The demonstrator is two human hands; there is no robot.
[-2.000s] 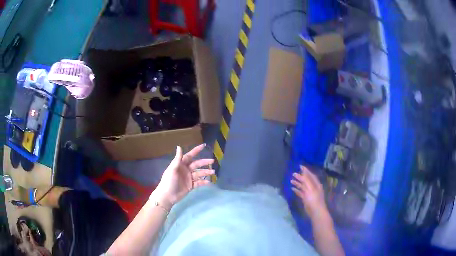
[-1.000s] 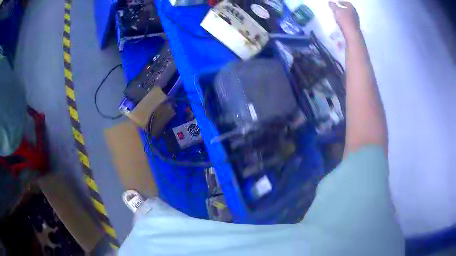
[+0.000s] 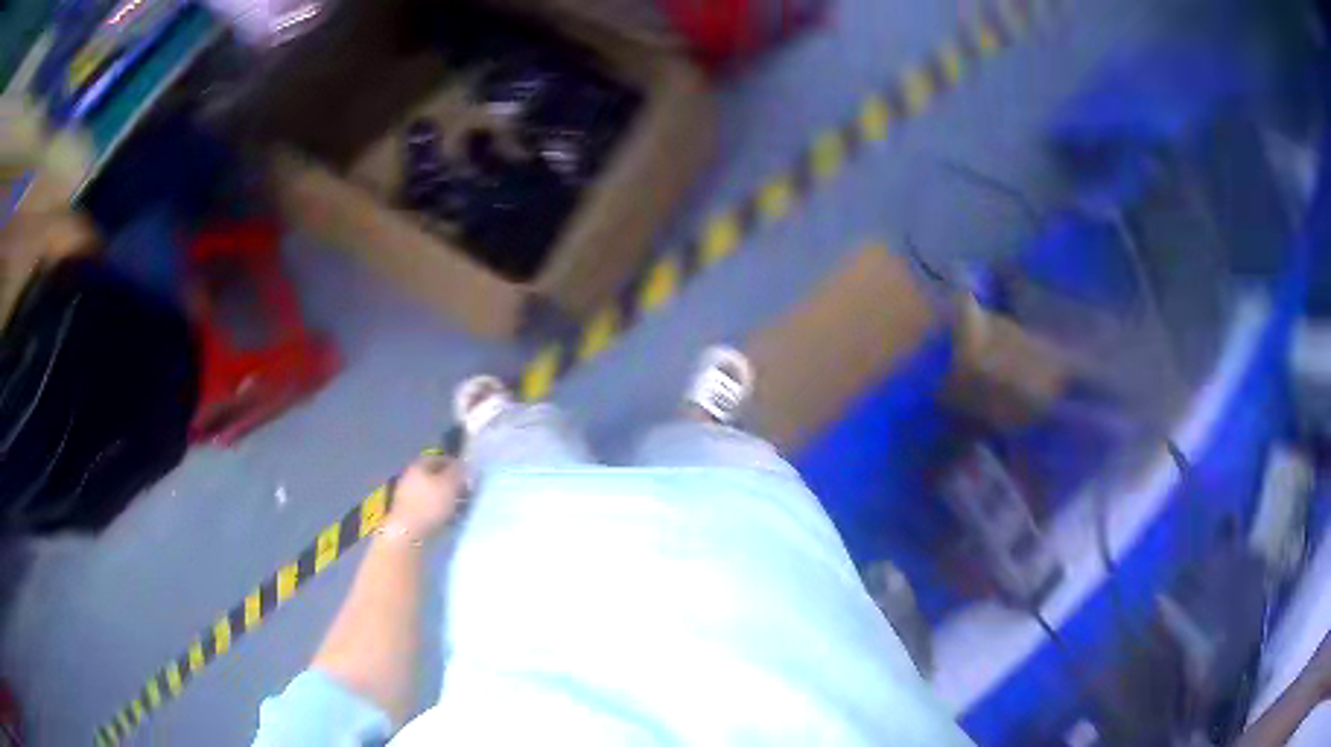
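My left hand [image 3: 426, 496] hangs beside my left hip, over the aisle tape. It is blurred, and I cannot tell whether its fingers are apart or closed. My right hand is not in view. A skin-toned forearm shape is cut off at the bottom right edge; I cannot tell whose it is. An open cardboard carton [image 3: 394, 241] with dark, shiny parts inside stands on the floor at the upper left. A flat brown cardboard piece [image 3: 832, 350] lies right of my feet, beside blue bins [image 3: 883, 453] holding blurred equipment.
Yellow-black tape [image 3: 723, 234] crosses the grey floor diagonally. A red stool [image 3: 248, 329] stands left, next to a person in dark clothes [image 3: 95, 394]. Another red stool [image 3: 745, 22] is at the top. A green bench edge is at the upper left. Cables and equipment lie right.
The view has swung from the bins and white surface back towards the carton and aisle. My left hand has come into view. The right arm that reached over the white surface no longer shows there.
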